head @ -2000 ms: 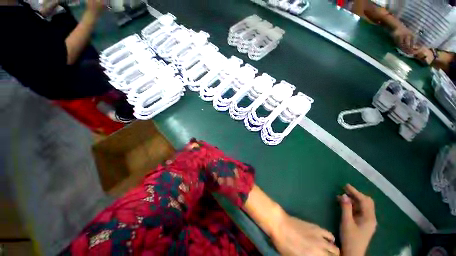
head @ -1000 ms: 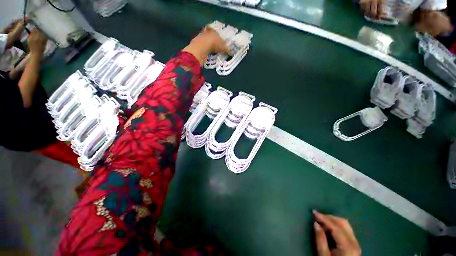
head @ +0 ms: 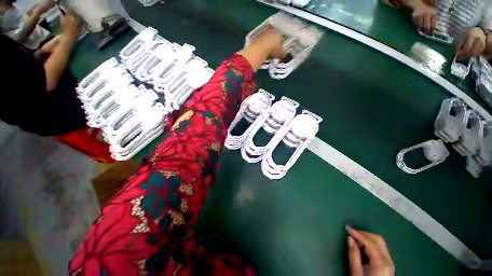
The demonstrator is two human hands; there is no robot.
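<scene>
My left hand [head: 266, 47], at the end of a red flowered sleeve, reaches far forward onto a blurred group of white loop-shaped frames [head: 294, 35]. Its fingers are blurred among them, and their grip cannot be made out. Three overlapping stacks of white frames [head: 274, 171] lie nearer, right of the sleeve. More stacks [head: 132, 141] lie in rows to its left, and the sleeve hides part of the surface between. My right hand [head: 372, 253] is at the bottom right, cut off by the edge, empty, with thumb and forefinger slightly apart over the green bench.
A single frame [head: 405, 161] lies at the right beside grey-white stacked frames [head: 465, 126]. A pale stripe [head: 377, 193] crosses the green bench. Another worker's arm [head: 56, 62] is at the upper left. Another person's hands [head: 471, 43] are at the upper right. A cardboard box [head: 110, 183] is below left.
My left hand has gone from beside my right hand out to the far frame group. That group has shifted slightly to the right since the middle frame. My right hand remains low.
</scene>
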